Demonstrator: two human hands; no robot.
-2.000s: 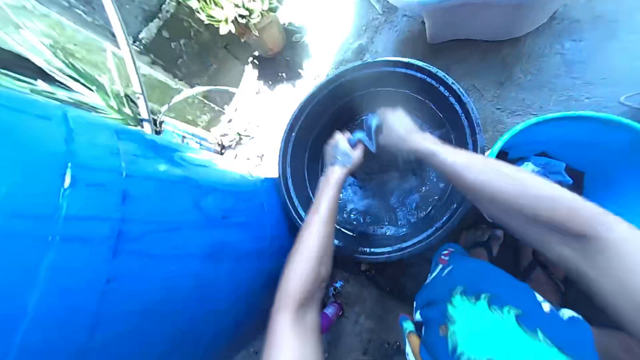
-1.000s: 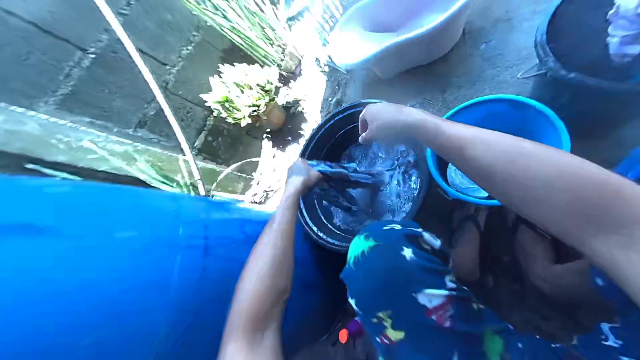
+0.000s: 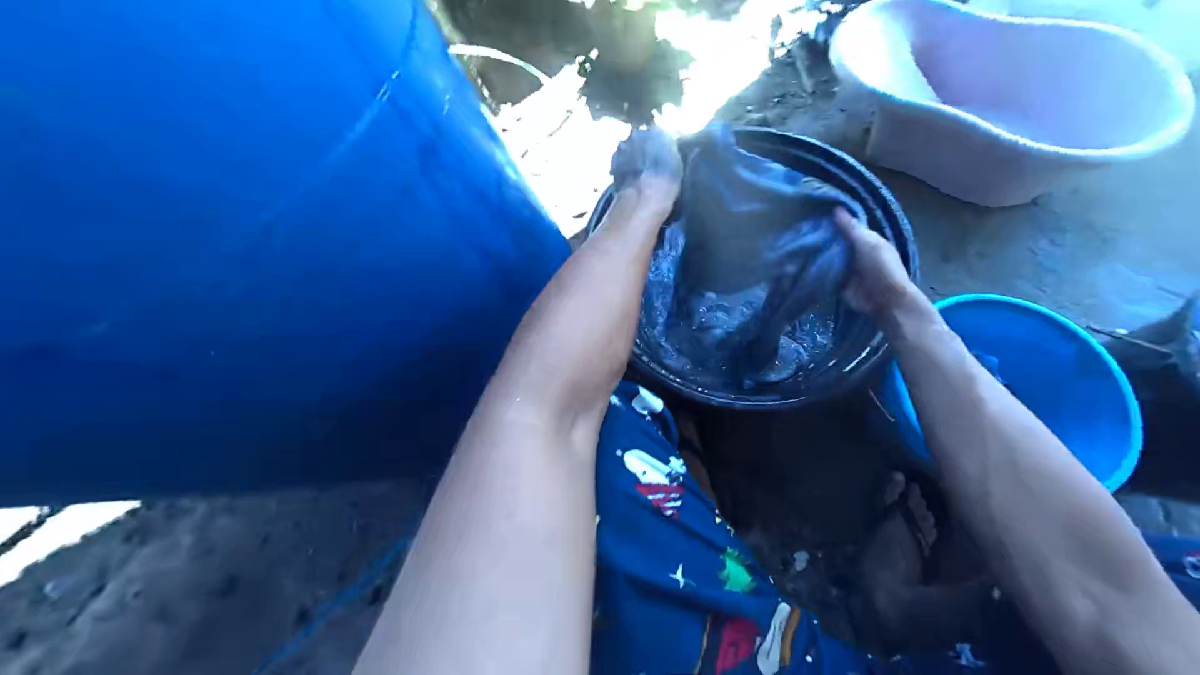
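Observation:
A dark wet cloth (image 3: 750,225) is spread between my two hands over a round black tub (image 3: 895,220). My left hand (image 3: 649,169) grips its upper left part at the tub's far left rim; the fingers are blurred. My right hand (image 3: 874,262) pinches its right edge, thumb on top, above the tub's right side. The cloth's lower end hangs into sudsy water (image 3: 722,319) inside the tub.
A large blue plastic drum (image 3: 262,244) fills the left side, close to my left arm. A blue basin (image 3: 1078,394) stands at the right under my right forearm. Beyond it is a pale oval tub (image 3: 1012,159). My sandalled foot (image 3: 905,534) is below.
The cloth was bunched between my hands two seconds ago and now hangs spread out between them. My hands have moved apart. The view has shifted.

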